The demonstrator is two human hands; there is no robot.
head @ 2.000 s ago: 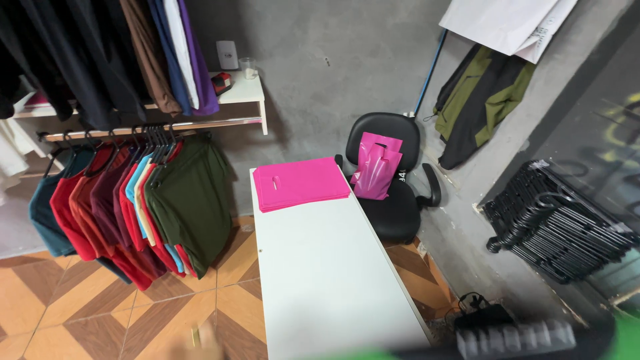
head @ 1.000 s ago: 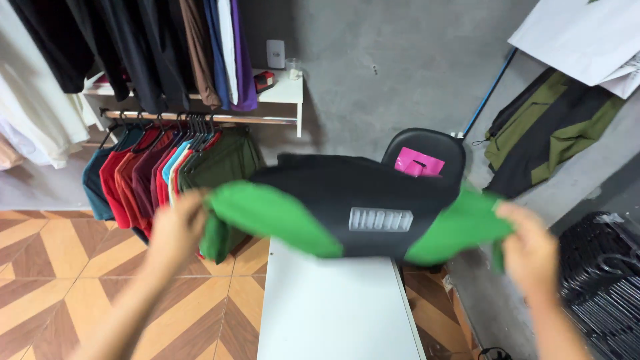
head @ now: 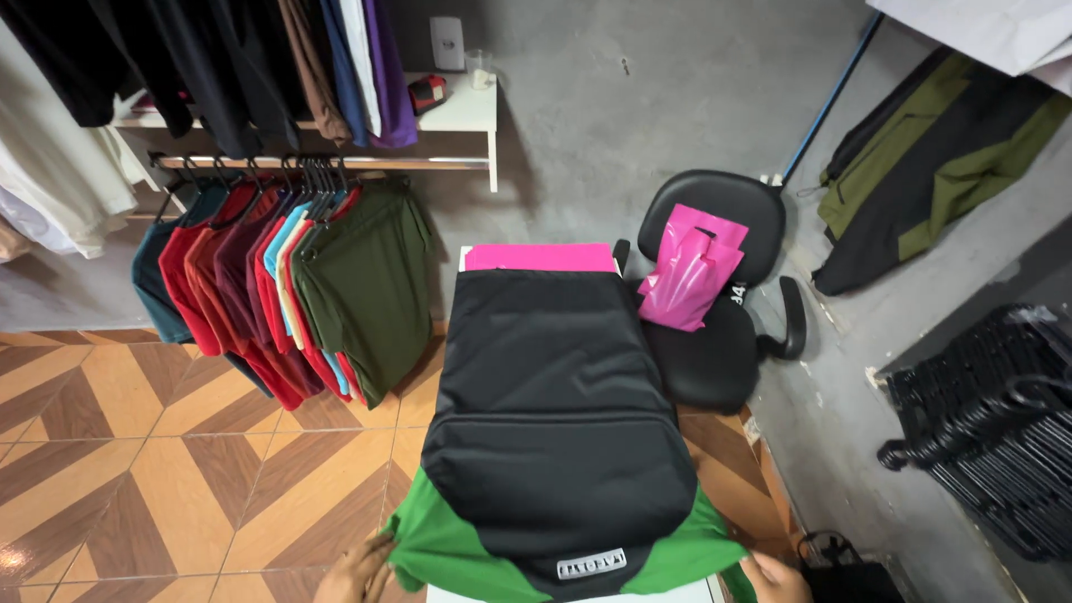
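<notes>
A black and green garment [head: 557, 368] lies spread over a narrow white table [head: 461, 593], its black part toward the wall and its green parts nearest me. It bears a pale patch with writing near its lower edge. My left hand [head: 356, 571] holds the green fabric at the left corner, just off the table's side. On the right, my right hand [head: 775, 578] grips the other green corner. Beyond the garment's far edge shows a strip of pink plastic bags [head: 540, 257], mostly covered by the black cloth.
A black office chair [head: 712, 368] beside the table bears a pink plastic bag [head: 691, 268]. Coloured shirts [head: 360, 285] hang from a rail under a white shelf [head: 469, 105] at the left. Black hangers [head: 988, 435] hang at the right, below an olive and black jacket [head: 946, 167].
The garment, held up in the air between my hands one second ago, now lies over the table and part of the pink bags. Both hands have come down with its corners.
</notes>
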